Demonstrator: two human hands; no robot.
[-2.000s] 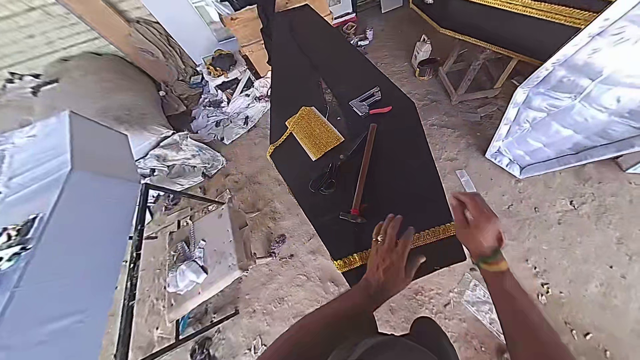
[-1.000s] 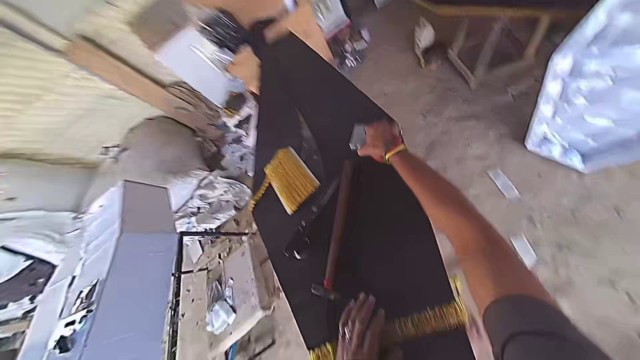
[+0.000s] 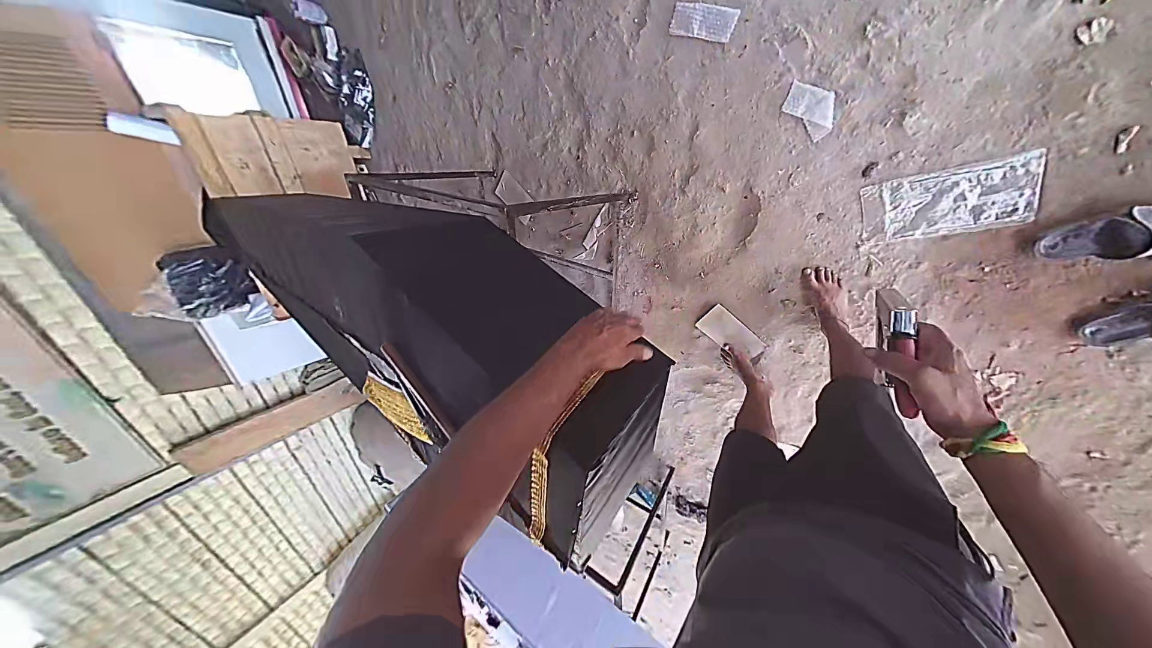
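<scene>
A coffin lid covered in black cloth (image 3: 450, 297) slants across the middle, with gold braid trim (image 3: 538, 486) across its near end. My left hand (image 3: 605, 344) lies at the lid's edge over the upper end of the trim, its fingers bent; whether they pinch the trim is unclear. Low over the floor at right, my right hand (image 3: 940, 378) is closed around a staple gun (image 3: 903, 337) with a red handle and a shiny metal end. A bundle of gold trim (image 3: 396, 407) and the brown hammer handle (image 3: 416, 391) show on the lid's far side, partly hidden by my left arm.
A metal frame stand (image 3: 562, 202) shows beside the lid. My bare feet are on the dirt floor near a pale flat piece (image 3: 720, 326). Plastic scraps (image 3: 963, 196) and a pair of dark shoes (image 3: 1093, 238) lie at right. A wooden box (image 3: 270, 153) stands at upper left.
My right hand took the staple gun from the lid and now holds it off to the right, over the floor. My left hand stays at the trim end. The view has turned strongly.
</scene>
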